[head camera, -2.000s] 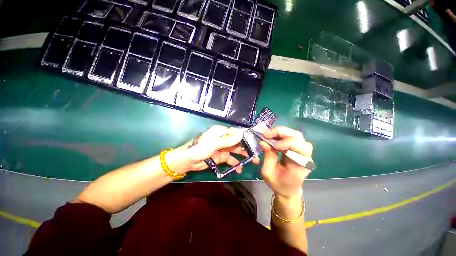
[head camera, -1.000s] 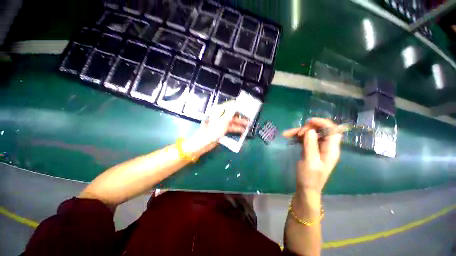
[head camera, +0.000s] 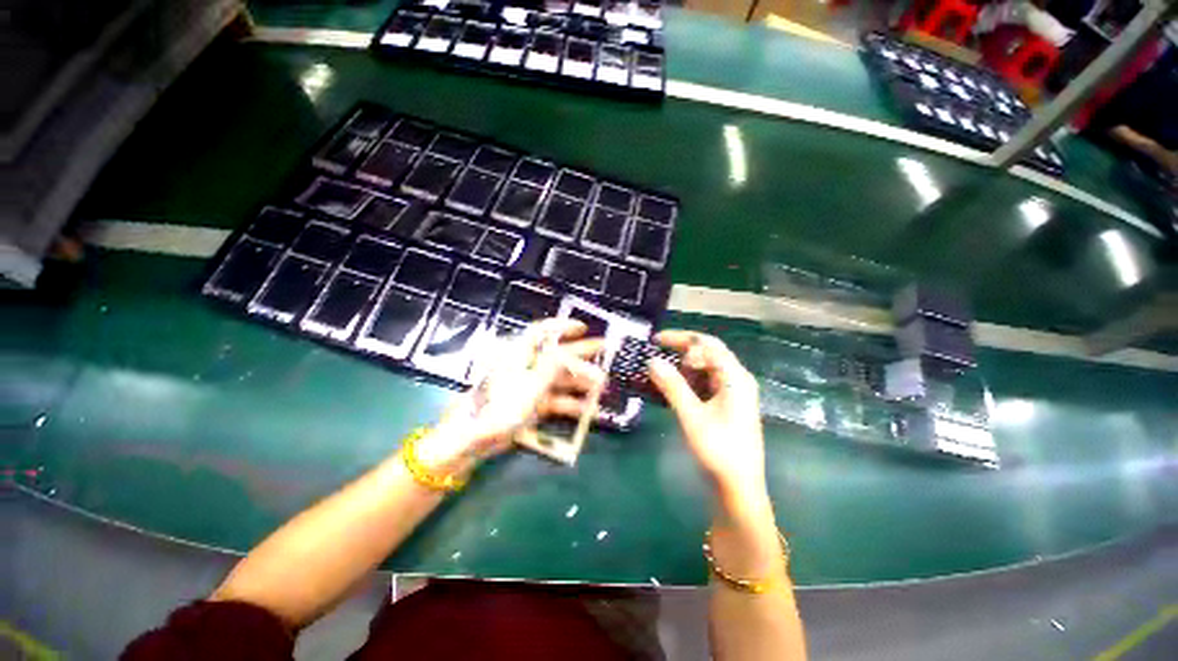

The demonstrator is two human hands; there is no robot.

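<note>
My left hand (head camera: 536, 381) holds a white, frame-like device housing (head camera: 558, 439) over the near right corner of the black blister tray (head camera: 426, 278). My right hand (head camera: 704, 387) pinches a small dark speckled piece (head camera: 633, 359) between thumb and forefinger, close to the right of the housing. Whether the piece touches the housing is unclear. The tray's pockets hold dark rectangular housings with pale edges. No pen-like tool can be made out in my right hand.
A clear blister tray (head camera: 820, 394) with grey-white parts (head camera: 933, 338) lies at right. More black trays stand beyond, at the top (head camera: 543, 54) and upper right (head camera: 950, 97). A grey metal box (head camera: 91, 103) is at left. Red stools (head camera: 950, 18) and part of a person show at upper right.
The view has tilted up, showing more of the line. The dark piece, lying on the bench a second ago, is now in my right hand. My right hand has moved left toward the housing.
</note>
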